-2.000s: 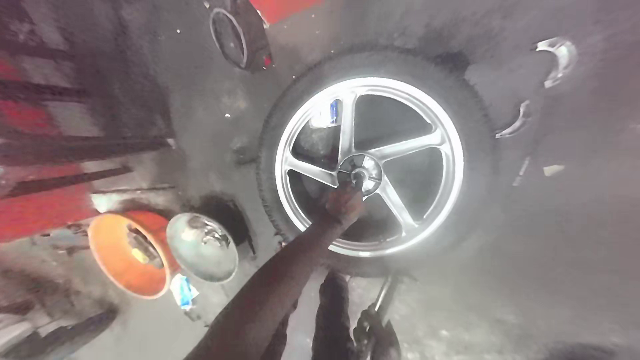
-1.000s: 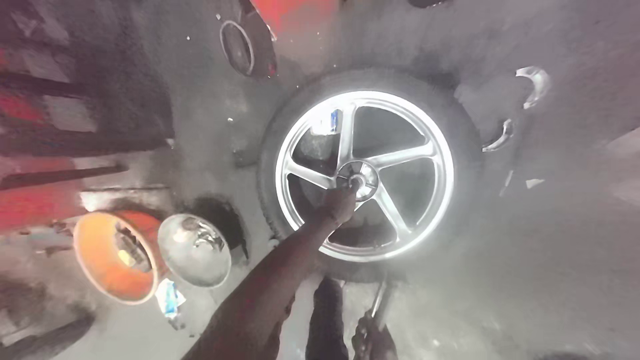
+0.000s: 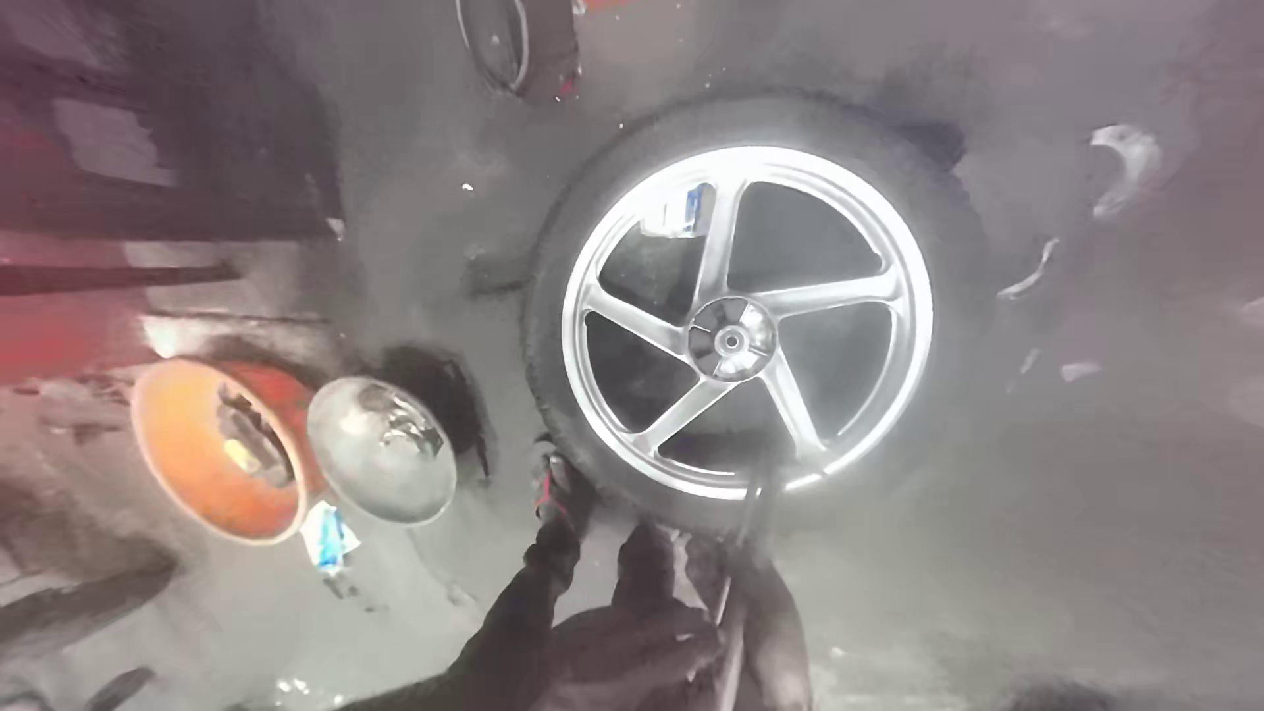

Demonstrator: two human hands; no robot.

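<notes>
A spoked alloy wheel (image 3: 726, 237) with a black tire (image 3: 558, 247) lies flat on the floor. Its hub (image 3: 732, 341) faces up, uncovered by any hand. At the bottom, my right hand (image 3: 775, 622) is closed around a long metal bar-like tool (image 3: 729, 637), whose blurred dark upper end overlaps the lower rim. My left hand (image 3: 637, 647) is beside the tool's shaft, fingers pointing right; blur hides whether it grips the shaft.
An orange bowl (image 3: 173, 449) and a grey metal bowl (image 3: 351, 474), both with parts inside, stand at left. A blue-and-white packet (image 3: 328, 538) lies below them. A shoe (image 3: 553, 484) is beside the tire. Curved pieces (image 3: 1136, 168) lie at right; a ring-shaped object (image 3: 523, 44) is above.
My left hand has left the wheel's hub and come down beside my right hand. The tool in my right hand has moved up toward the lower rim.
</notes>
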